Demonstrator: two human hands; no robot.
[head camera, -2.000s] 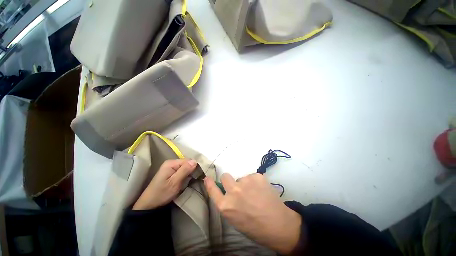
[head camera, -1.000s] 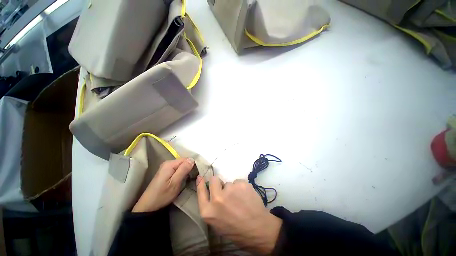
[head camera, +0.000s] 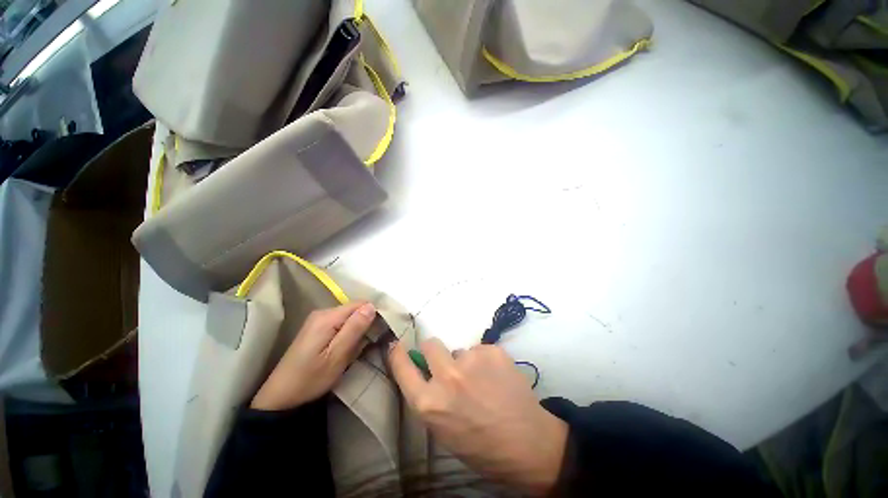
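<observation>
A beige fabric cover [head camera: 219, 394] with yellow edging lies over the near table edge and towards my body. My left hand [head camera: 316, 355] pinches the cover at its corner, thumb on top. My right hand [head camera: 477, 404] is closed round a small tool with a green handle [head camera: 419, 361], its fingertips at the same corner beside my left thumb. The tool's tip and a small dark spot between the hands are mostly hidden. A fine thread curves up from the corner. A bundle of dark cord [head camera: 505, 319] lies just beyond my right hand.
Folded beige covers [head camera: 263, 209] are heaped at the left of the white table [head camera: 623, 214]. Another cover [head camera: 560, 39] stands at the far side, and more lie at the far right corner. A red item [head camera: 867, 287] is at the right edge. An open cardboard box [head camera: 92, 263] is left of the table.
The green handle was hidden a second ago and shows again in my right fist. My right hand has shifted slightly at the corner. My left hand still pinches the cover.
</observation>
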